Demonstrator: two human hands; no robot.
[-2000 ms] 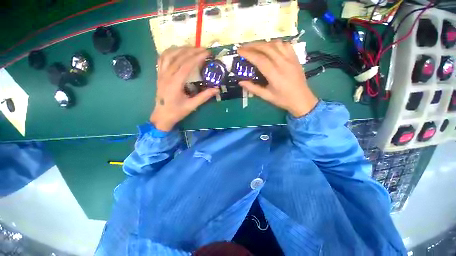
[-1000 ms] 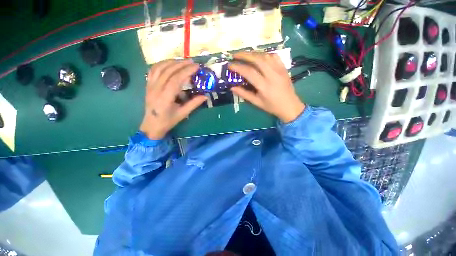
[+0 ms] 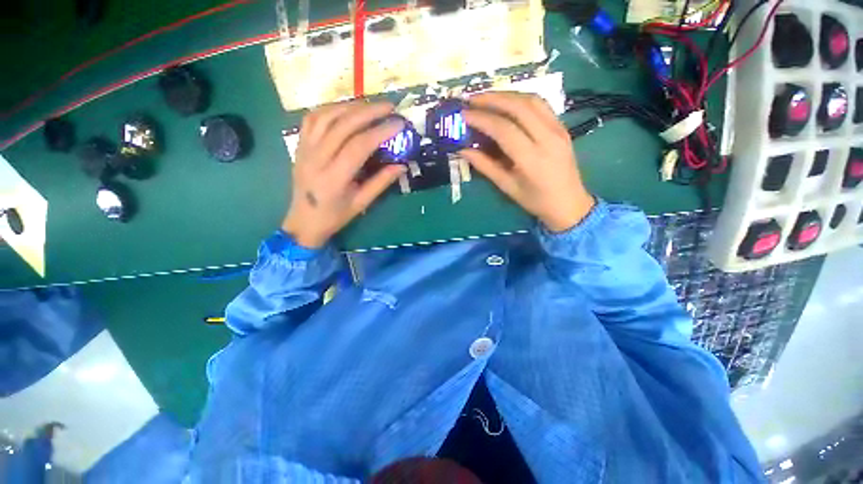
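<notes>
My left hand holds a round black watch module between thumb and fingers; its screen glows blue-white. My right hand holds a second lit module just beside it, its screen glowing blue-purple. Both modules are at the white front test fixture, which my hands partly cover. Pale tape tabs hang from its front edge. The cream rear fixture lies behind it, crossed by a red strip. The contacts under the modules are hidden.
Several loose black modules and a pale card lie on the green mat at left. Wires with a white tie lie at right, beside a white foam tray of red-faced modules. A clear blister tray is below it.
The view has shifted slightly. Both hands stay at the fixture with the modules. The screens now show different blue-white patterns, and the right module sits a little higher than the left one.
</notes>
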